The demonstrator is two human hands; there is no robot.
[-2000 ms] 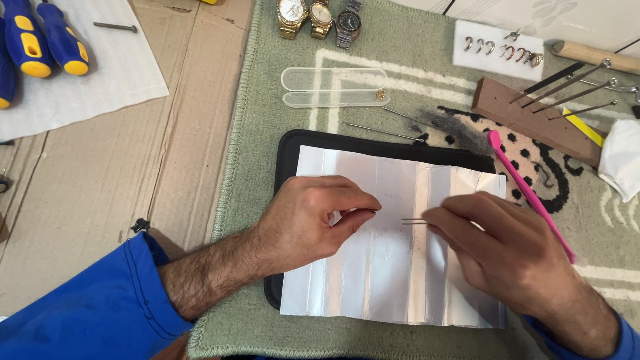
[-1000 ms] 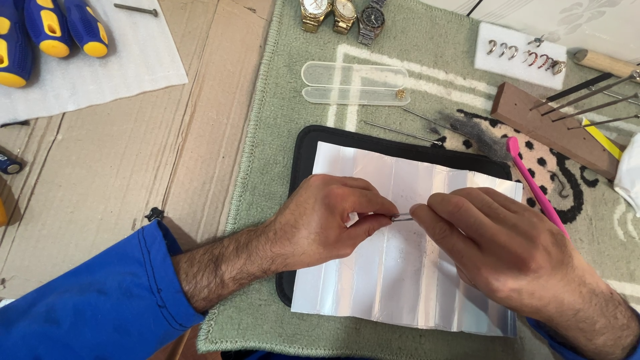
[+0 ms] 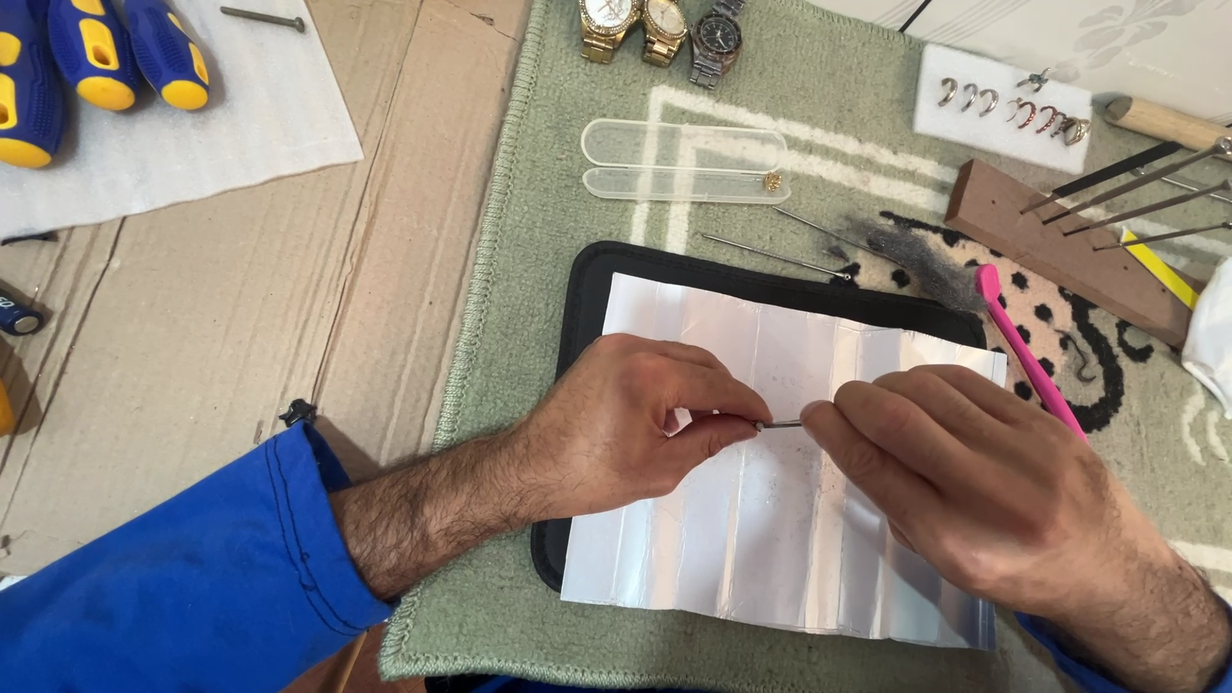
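Above a creased glossy white sheet (image 3: 770, 539) on a black pad (image 3: 626, 262), both my hands are close together. My left hand (image 3: 654, 423) pinches something tiny, mostly hidden between thumb and forefinger. Tweezers (image 3: 782, 424), of which only the thin metal tips show, are in the fingers of my right hand (image 3: 953, 481); the tips reach the left fingertips. Small dark specks lie on the sheet. Behind the pad are a thin metal tool (image 3: 775, 256), a tuft of steel wool (image 3: 929, 265) and a pink plastic-handled tool (image 3: 1030, 356).
An open clear plastic case (image 3: 683, 185) and several wristwatches (image 3: 717, 37) lie on the green rug (image 3: 520, 221). At the right are rings on a white foam pad (image 3: 1001, 135) and a wooden block (image 3: 1068, 255) holding metal rods. Blue-and-yellow handles (image 3: 173, 58) lie at the upper left.
The tweezers' tips, apart from my left fingers two seconds ago, now meet them. My hands have come closer together. The view has shifted slightly.
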